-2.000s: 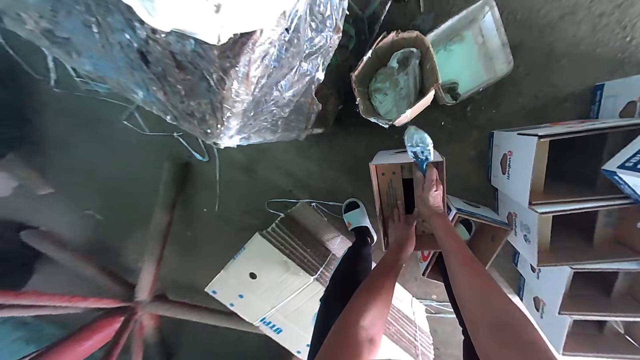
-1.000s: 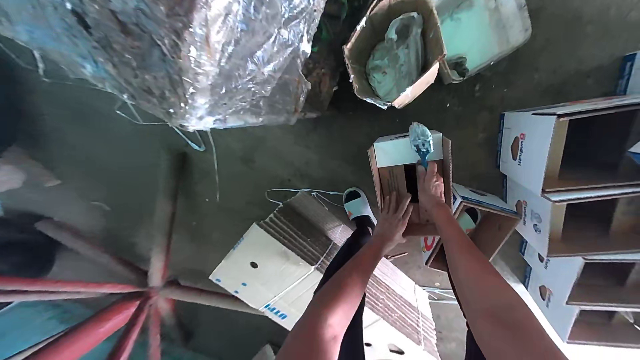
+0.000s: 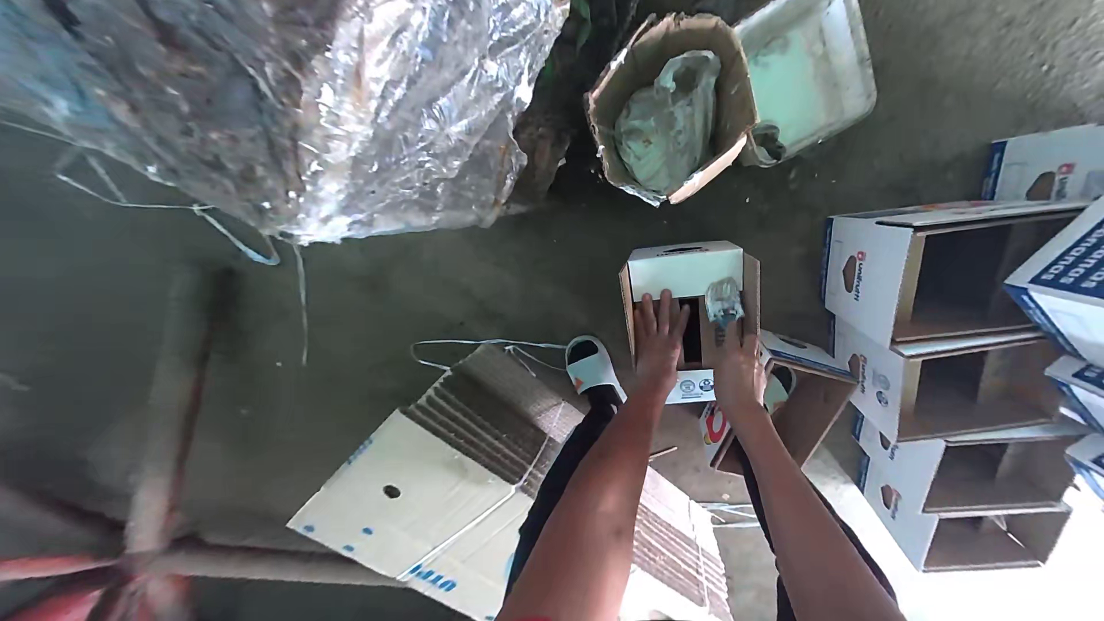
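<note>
A cardboard carton (image 3: 686, 272) stands between my legs, its brown flaps folded over with a dark gap between them. My left hand (image 3: 661, 338) lies with fingers spread on its left flap and white end panel. In my right hand (image 3: 740, 366) is a brush-like tool (image 3: 724, 304) with a blue part and a whitish, wet-looking head, resting over the right flap. The bristles cannot be made out clearly. Below the carton, partly behind my right forearm, sits another open carton (image 3: 815, 405) with a round container inside.
Bundled flat cardboard (image 3: 457, 483) lies at lower left, tied with string. Open cartons (image 3: 871, 285) are stacked at the right. A cut-open box (image 3: 673, 112) holding a plastic bag and a pale green tub (image 3: 806, 73) stand beyond. Clear plastic sheeting (image 3: 405, 121) covers a pile at upper left.
The flap by my left hand now lies folded over, and my left hand has moved forward onto the white end panel. The tool in my right hand has come back from that panel onto the right flap.
</note>
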